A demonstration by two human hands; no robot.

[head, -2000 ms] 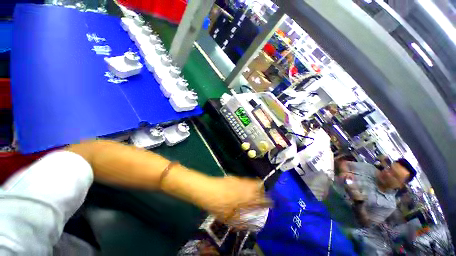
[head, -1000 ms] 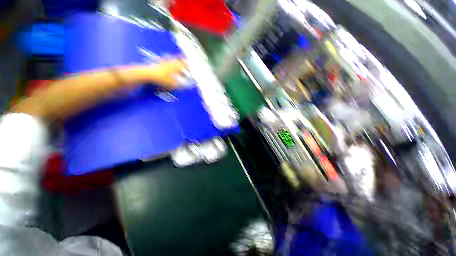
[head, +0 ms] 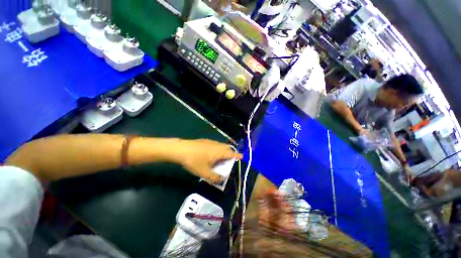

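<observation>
My left hand (head: 204, 158) reaches in from the left, its thumb and fingers around a small white box (head: 225, 171) on the dark green bench. A white test socket (head: 199, 216) with a dark red wire in its slots lies nearer me. My right hand (head: 273, 204) is blurred and partly behind hair, at the left edge of the right blue sheet (head: 313, 151). It touches or adjoins several white plug adapters (head: 299, 206); its grip is unclear. More adapters (head: 123, 54) stand in a row on the left blue sheet (head: 45, 95), and two (head: 135, 100) sit beside its edge.
An electronic load (head: 215, 58) with green digits and yellowish knobs stands behind the bench. A white cable (head: 248, 146) runs down between my hands. A co-worker (head: 374, 101) sits opposite, hands over clear-looking material. Hair strands cross the lower right.
The view has shifted towards the instrument and right sheet. My left hand has moved from the left sheet's adapter row to the white box. My right hand now shows by the adapters.
</observation>
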